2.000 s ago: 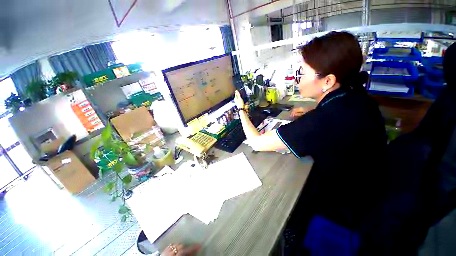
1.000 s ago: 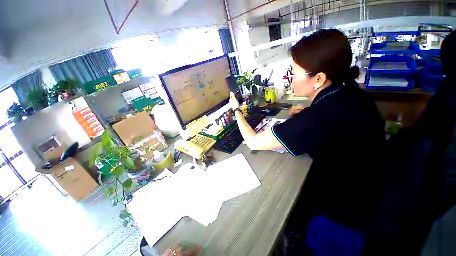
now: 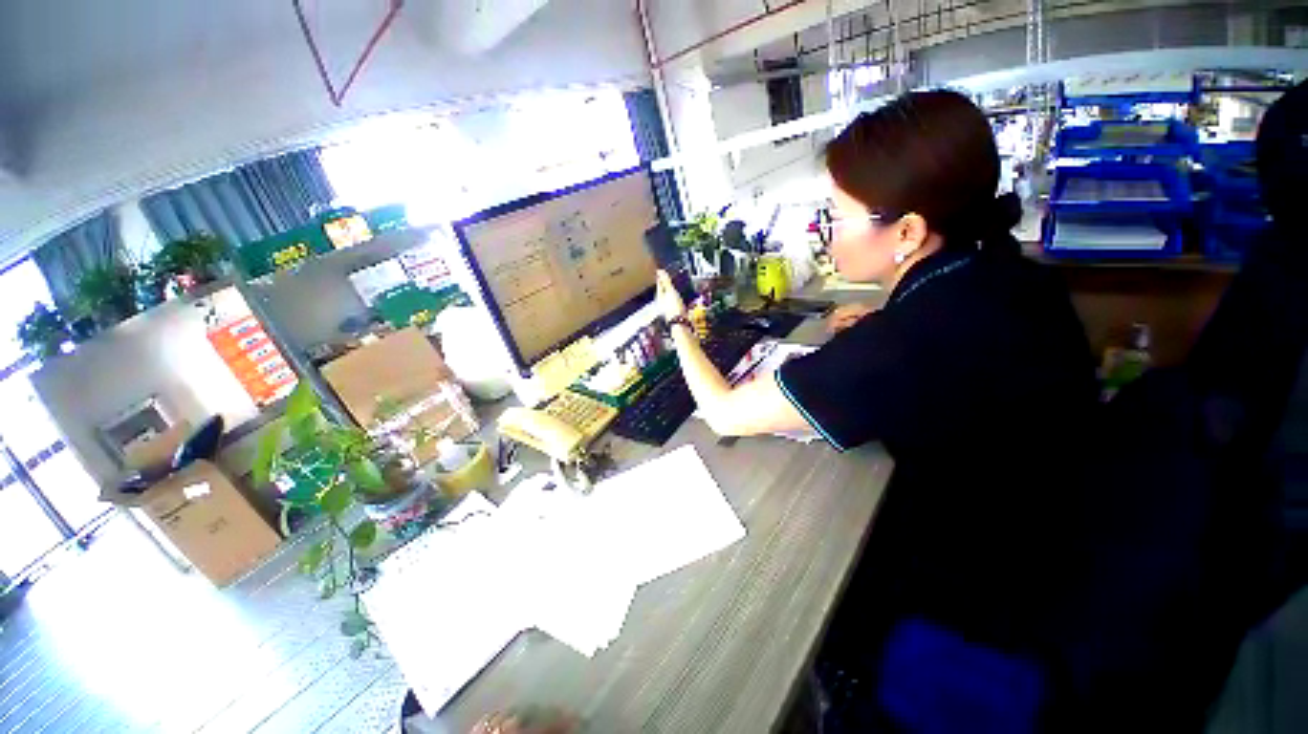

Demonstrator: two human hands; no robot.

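Observation:
One hand, apparently my left hand, shows only as a blurred sliver at the bottom edge, over the desk; its fingers are mostly cut off. My right hand is out of the picture. Overexposed white paper sheets lie spread and overlapping on the desk just beyond my hand. A seated person at the right holds a dark smartphone upright in one raised hand, in front of the right edge of the lit monitor. The person's other hand rests on the desk.
The grey desk has its edge at the right. A cream-yellow telephone and a black keyboard lie beyond the papers. A trailing plant hangs at the left. Cardboard boxes stand farther left, blue trays at the back right.
My visible hand has sunk lower, so less of it shows. The person's raised hand and phone have shifted slightly left against the monitor. The head view has shifted slightly.

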